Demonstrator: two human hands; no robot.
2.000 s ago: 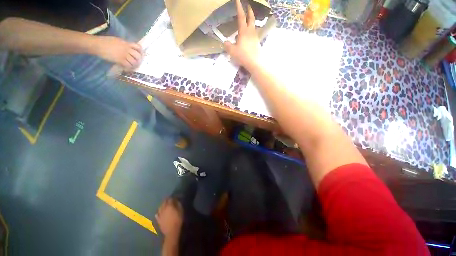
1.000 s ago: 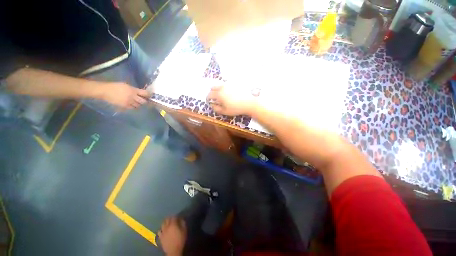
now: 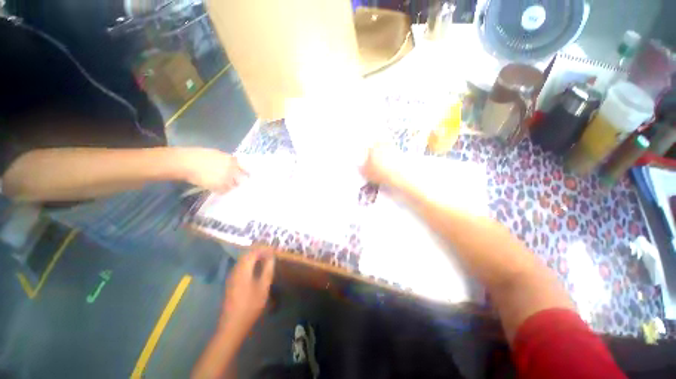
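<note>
White paper sheets [image 3: 415, 244] lie on the leopard-print desk cover, strongly overexposed. A light brown kraft folder or envelope [image 3: 274, 52] stands raised above them, its lower part lost in glare. My right hand [image 3: 378, 166] is over the papers at the folder's lower right; glare hides its fingertips and what they may hold. My left hand [image 3: 252, 274] is at the desk's front edge, blurred, fingers partly bent, with nothing visible in it. Another person's hand [image 3: 219, 170] rests at the left end of the papers.
A yellow-orange bottle [image 3: 446, 127], brown jug [image 3: 511, 100], dark flask [image 3: 567, 117] and lidded yellow container [image 3: 611, 126] stand at the back right. A fan [image 3: 530, 22] is behind them. A brown bag or case [image 3: 382, 37] lies at the back. The other person stands at left.
The view has tilted up, showing the fan and brown bag. My left hand has risen from my lap to the desk edge. My right hand has moved farther in over the papers.
</note>
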